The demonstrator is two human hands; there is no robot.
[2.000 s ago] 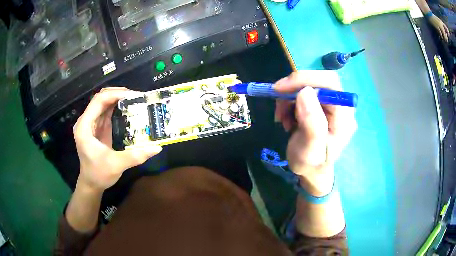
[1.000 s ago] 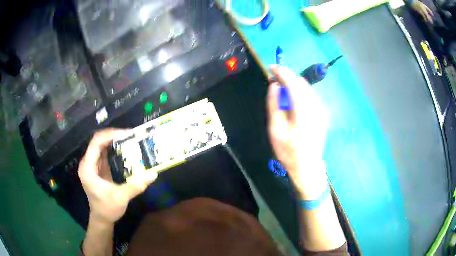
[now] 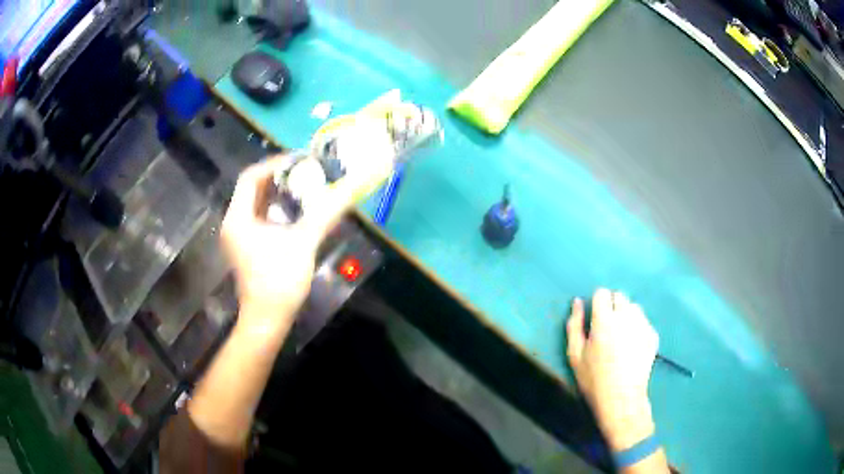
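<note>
My left hand (image 3: 278,250) holds the circuit board (image 3: 361,157) by one end, above the left edge of the teal mat; the board is tilted and blurred. My right hand (image 3: 615,347) is low on the mat at the right, fingers curled round a thin dark tool (image 3: 676,366) whose rod sticks out on its right side. The blue marker pen (image 3: 390,196) lies on the mat, partly hidden by the board. The dark bottle (image 3: 500,225) with a thin tip is on the mat between my hands.
The black test fixture (image 3: 153,241) with clear plates and a lit red switch (image 3: 350,268) is at the left. A black mouse (image 3: 261,76) lies beyond it. A lime-green strip (image 3: 532,69) lies on the grey conveyor (image 3: 648,139). A screen (image 3: 37,32) shows at top left.
The view has swung right. The board has moved from in front of the fixture to above the mat edge. My right hand has left the marker and is round the thin dark tool.
</note>
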